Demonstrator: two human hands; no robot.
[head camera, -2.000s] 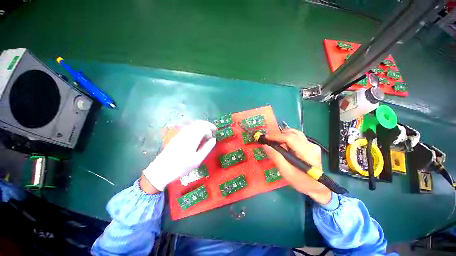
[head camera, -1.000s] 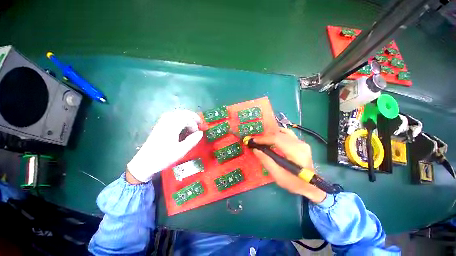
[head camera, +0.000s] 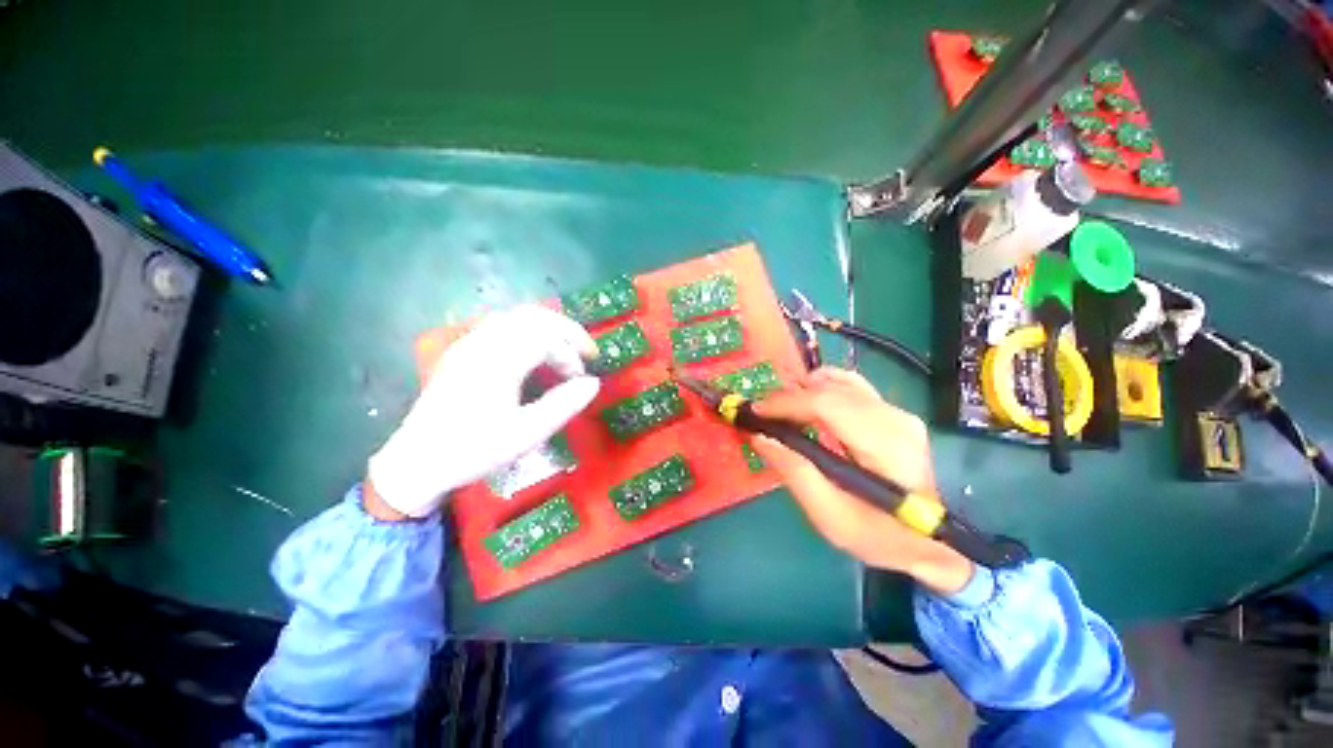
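Observation:
An orange-red board tray (head camera: 592, 519) lies on the green mat with several small green circuit boards (head camera: 652, 487) in rows. My right hand (head camera: 863, 468), bare, holds the black soldering iron with yellow bands (head camera: 833, 463). Its thin tip is near the upper right end of a middle-column board (head camera: 640, 412); contact cannot be told. My left hand (head camera: 490, 398), in a white glove, is over the tray's left side with thumb and fingers curled towards each other. Whether it holds solder wire cannot be seen. The glove hides part of the tray and its boards.
Cutters (head camera: 813, 319) lie right of the tray. A tool tray (head camera: 965, 398) holds a whitish bottle (head camera: 1012, 231) and yellow ring (head camera: 1035, 383). A metal post (head camera: 994, 110) stands before another board tray (head camera: 955, 59). At left are a grey box (head camera: 135, 329), blue pen-like tool (head camera: 183, 219) and solder spool (head camera: 66, 497).
The view has shifted, so the bench things sit higher in the picture. The iron tip has moved from the right-column boards to the middle column. The left hand has moved down slightly over the tray's left side.

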